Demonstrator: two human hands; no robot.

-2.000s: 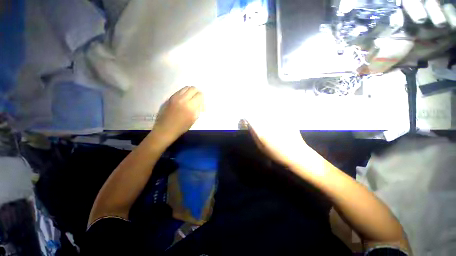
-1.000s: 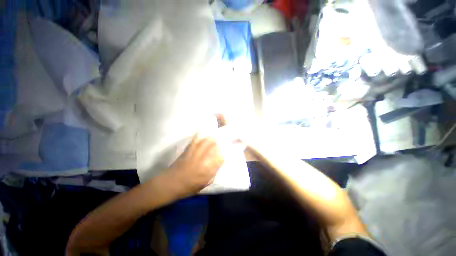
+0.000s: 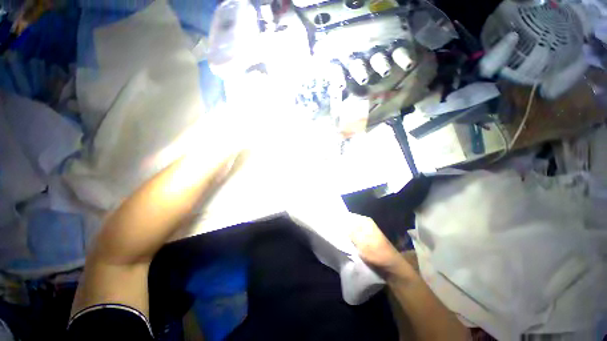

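Observation:
A white fabric piece (image 3: 325, 236) runs from the glare on the table down over the front edge. My right hand (image 3: 373, 245) holds its lower end in front of the edge, and a fold hangs below the fingers. My left hand (image 3: 223, 156) reaches forward over the table; its fingers are lost in the glare, so its grip cannot be seen. The overlock machine (image 3: 359, 36) stands ahead with its white tension knobs (image 3: 381, 64). Its needle area is washed out by the sewing lamp.
White cloth (image 3: 143, 100) is heaped at the left, with a light blue piece (image 3: 56, 236) at the lower left. A crumpled white pile (image 3: 506, 246) lies at the right. A small fan (image 3: 536, 33) with a pale cord stands at the upper right, near a dark tool (image 3: 476, 138).
The view has swung right. My right hand has moved away from my left, back and right, with fabric in it. My left hand has moved forward into the glare.

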